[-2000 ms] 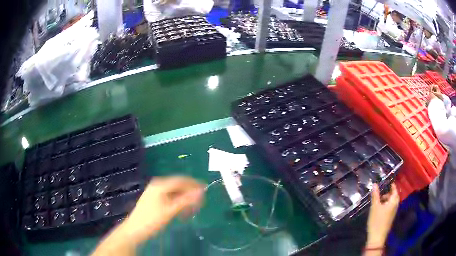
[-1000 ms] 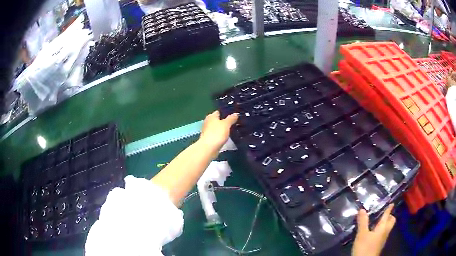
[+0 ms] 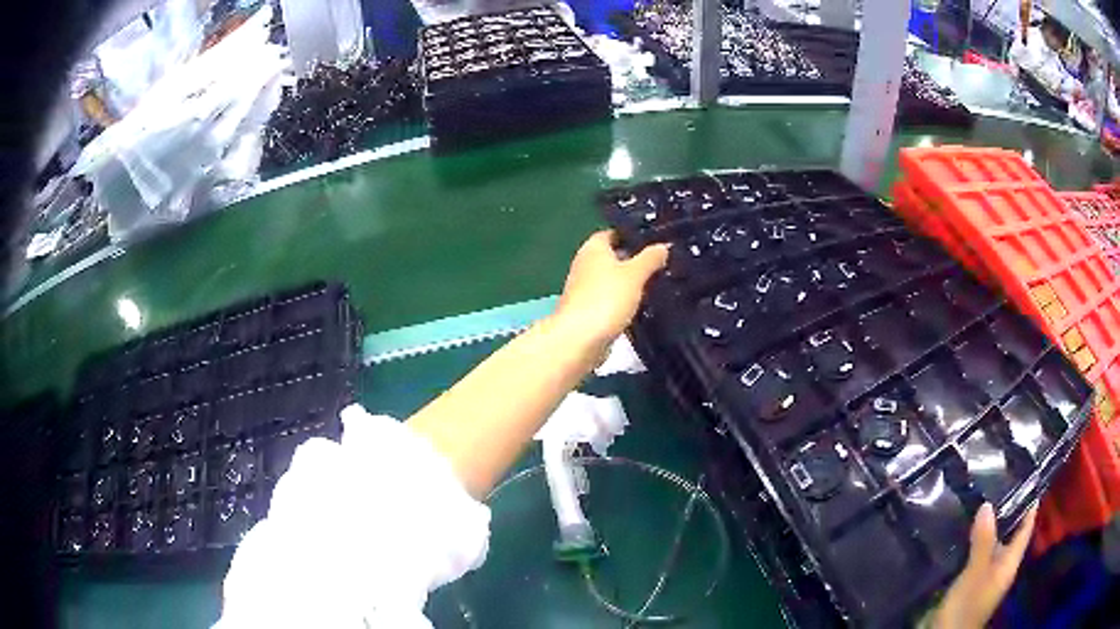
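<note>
A large black blister tray (image 3: 860,356) with square pockets is lifted and slightly bowed above other black trays at the right. Round black speaker units (image 3: 820,472) lie in its left and far pockets; several near-right pockets are empty. My left hand (image 3: 608,280) grips the tray's far left edge, thumb on top. My right hand (image 3: 986,575) is at the near right edge, partly cut off by the picture's bottom, its fingertips against the rim. The glue syringe (image 3: 566,492) lies on the green bench between the tray stacks, its green cap toward me.
Another black tray stack (image 3: 209,430) with some units stands at the left. Red trays (image 3: 1026,240) lean at the right. A clear hose (image 3: 725,541) loops on the bench. White paper pieces (image 3: 590,421) lie by the syringe. Posts and more trays (image 3: 510,105) stand at the back.
My left hand moved from over the bench to the tray's far left edge and took hold. The top tray has risen off the stack and bowed. My right hand stays at the near right edge.
</note>
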